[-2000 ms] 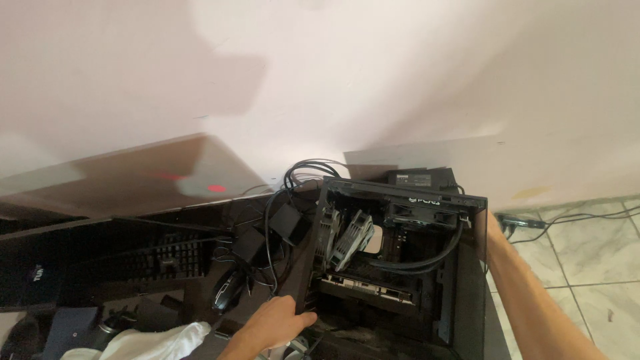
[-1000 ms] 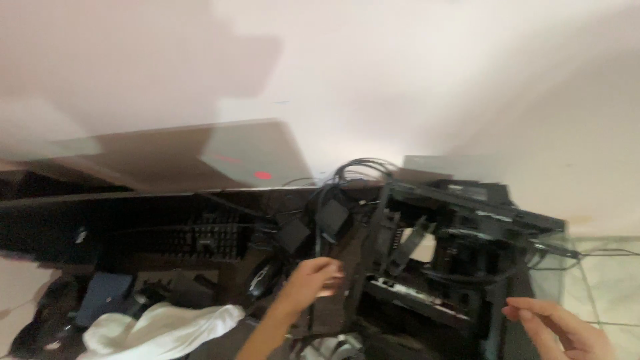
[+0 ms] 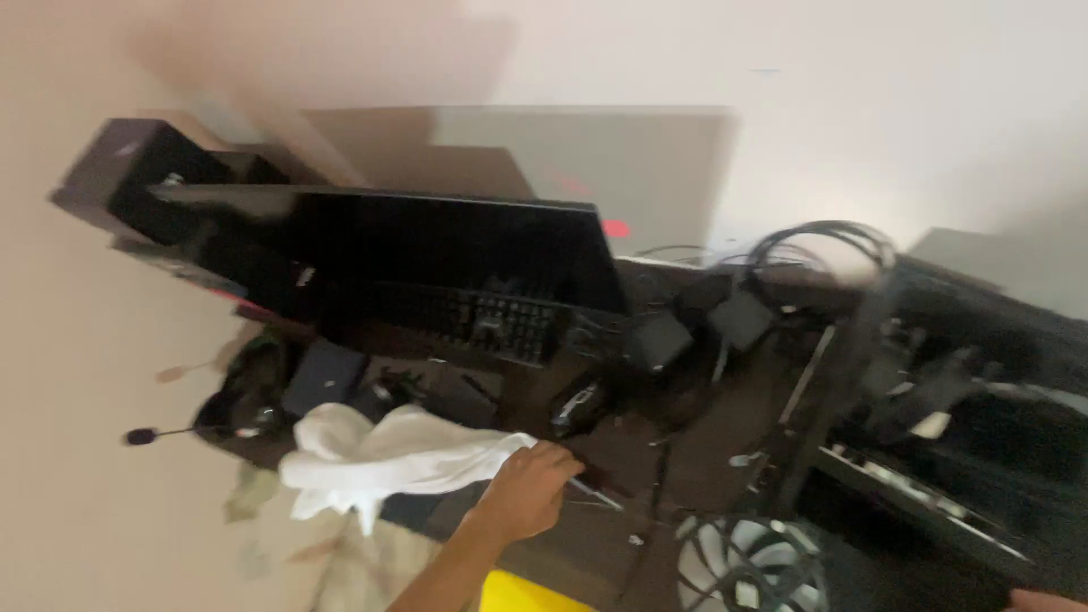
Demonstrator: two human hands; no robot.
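My left hand [image 3: 529,491] is at the right end of a crumpled white cloth [image 3: 408,450] on the dark desk; blur hides whether its fingers grip the cloth. A thin metal shaft [image 3: 599,495] shows just right of the fingers. Only a sliver of my right hand [image 3: 1039,601] appears at the bottom right corner, below the open black computer case [image 3: 858,357]; its fingers are out of sight. In front of the case lies a computer fan [image 3: 748,565] with pale blades. A black computer mouse [image 3: 580,406] rests above my left hand.
A monitor [image 3: 442,246] stands behind a black keyboard [image 3: 501,327]. Black boxlike items [image 3: 659,340] and coiled cables [image 3: 820,234] are near the case. At left are a dark box [image 3: 140,178], a headset [image 3: 246,412] with microphone and a dark blue item [image 3: 325,376]. Something yellow [image 3: 527,595] is at the bottom.
My left hand has moved left, away from the case, to the white cloth. My right hand, beside the case before, is now mostly out of view. The view has swung left.
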